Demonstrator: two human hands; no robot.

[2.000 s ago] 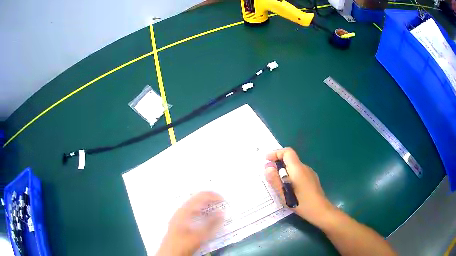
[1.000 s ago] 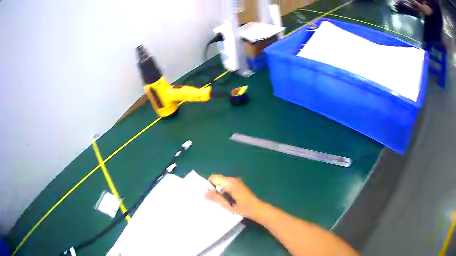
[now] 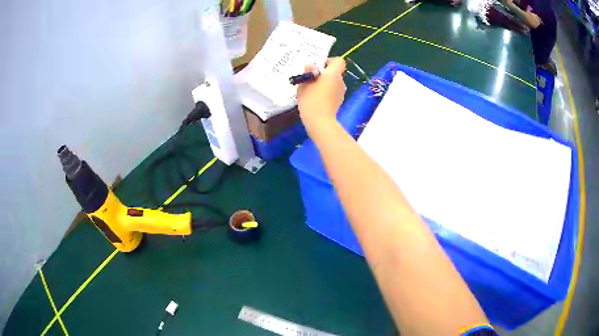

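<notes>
My right hand is raised at the upper middle, beside a stack of printed papers that lies on a brown box behind the blue bin. It holds a black marker pen; the hand partly covers the papers' right edge. Whether it touches them I cannot tell. My forearm crosses the near left part of the blue bin, which holds a large white sheet and some wire ends. My left hand is out of the picture.
A yellow heat gun stands at the left, its nozzle up. A tape roll lies near it. A steel ruler and a white connector show at the bottom edge. A white post with a power strip stands behind. A person is at the far right.
The view has turned to the right and away from the drawing sheets. My right hand has moved with the pen from those sheets to the paper stack. My left hand has left the picture.
</notes>
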